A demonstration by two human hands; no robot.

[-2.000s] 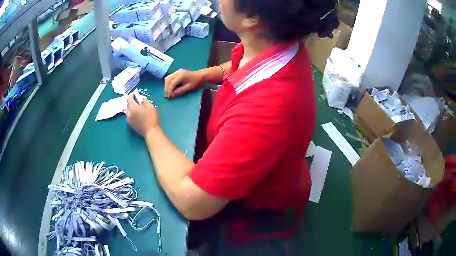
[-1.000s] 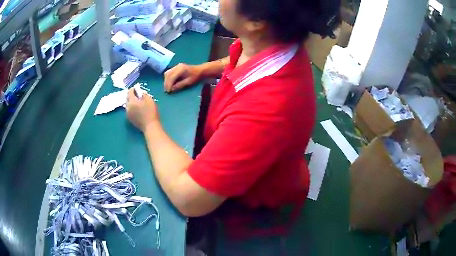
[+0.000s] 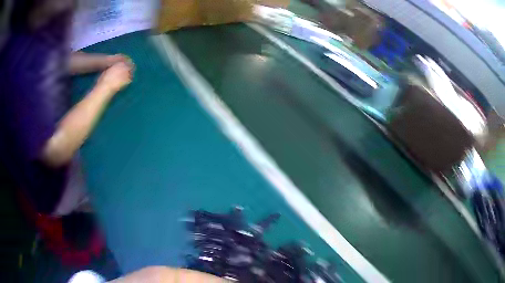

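The view is strongly blurred. A tangled pile of short black cables with small shiny ends lies on the green worktop at the bottom centre. A strip of bare skin, seemingly my left hand or forearm, shows at the bottom edge beside the pile, mostly cut off. Its fingers and anything in them cannot be made out. My right hand is out of the picture. The pale wrist straps are not in view.
A person in dark clothing sits at the left, forearms on the worktop. A pale edge strip separates it from the dark green belt. Brown cardboard is at the top, a brown carton across the belt.
The view has swung away from the neighbour in red and the strap heap, to the black pile and another person. The bare skin has appeared at the bottom edge.
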